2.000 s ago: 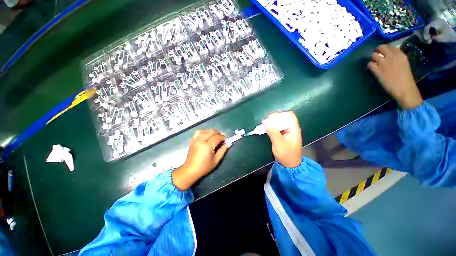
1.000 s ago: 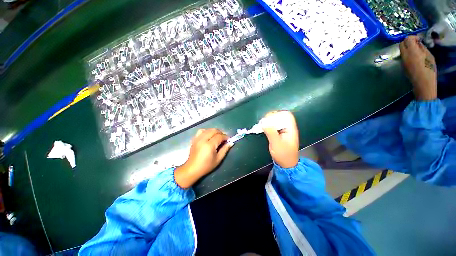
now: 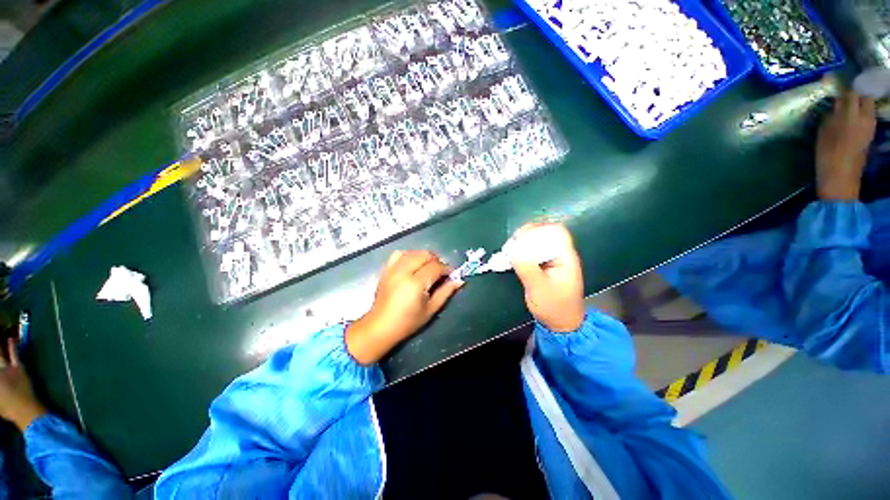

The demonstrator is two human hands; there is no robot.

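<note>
My left hand (image 3: 410,296) pinches a small white and silvery workpiece (image 3: 469,265) just above the bench, in front of the clear tray. My right hand (image 3: 549,273) holds a white glue bottle (image 3: 527,246) like a pen. The bottle's thin tip points left and meets or nearly meets the workpiece; contact cannot be told. The clear tray (image 3: 390,229) lies beyond my hands, its rows filled with small white and silvery pieces.
A crumpled white wipe (image 3: 127,289) lies left of the tray. A blue bin (image 3: 656,131) of white parts and another blue bin (image 3: 787,78) of green boards stand at the upper right. Another person's hand (image 3: 845,146) is at right, another (image 3: 15,386) at left. Small pieces (image 3: 753,121) lie near the bins.
The bottle tip has shifted slightly along the workpiece, towards my left fingers. The right neighbour's hand has moved right, away from the small pieces. Another person's hand has appeared at the left edge.
</note>
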